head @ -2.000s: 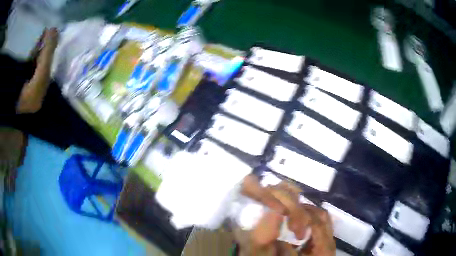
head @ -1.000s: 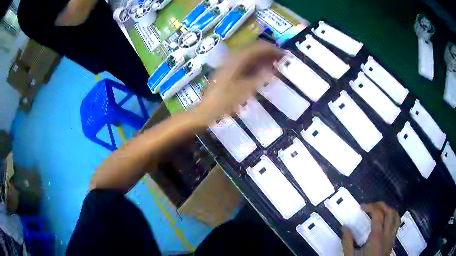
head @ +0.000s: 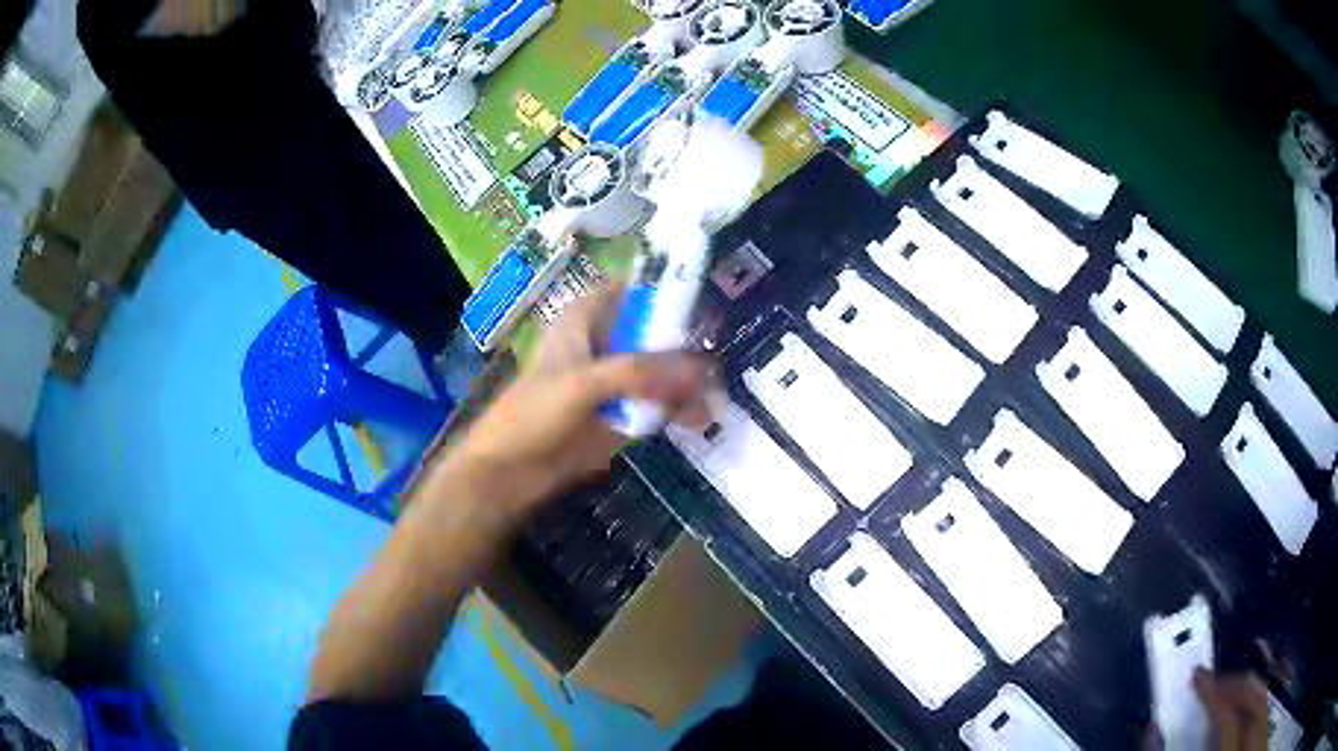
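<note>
My left hand (head: pixel 565 404) holds an open fan body (head: pixel 660 286) by its handle, white head up, blue showing along the handle; it is slightly blurred. It is above the near left corner of the black tray (head: pixel 1115 616). My right hand (head: pixel 1237 712), partly cut off by the bottom edge, holds a white handle cover (head: pixel 1178 675) over the tray's near right part. Rows of white handle covers (head: pixel 898 624) lie in the tray. Several open fan bodies (head: pixel 587 173) lie on the yellow-green printed sheet (head: pixel 506 140) behind.
A green conveyor (head: pixel 1145 96) runs behind the tray, with a white fan (head: pixel 1313 220) at far right. An open cardboard box (head: pixel 668 631) is below the tray's left edge. A blue stool (head: pixel 316 389) stands on the blue floor. Another person's dark sleeve (head: pixel 279 147) is at upper left.
My left hand has come back from over the fans and covers, now with an open fan body in it. My right hand has moved right and lifted a cover.
</note>
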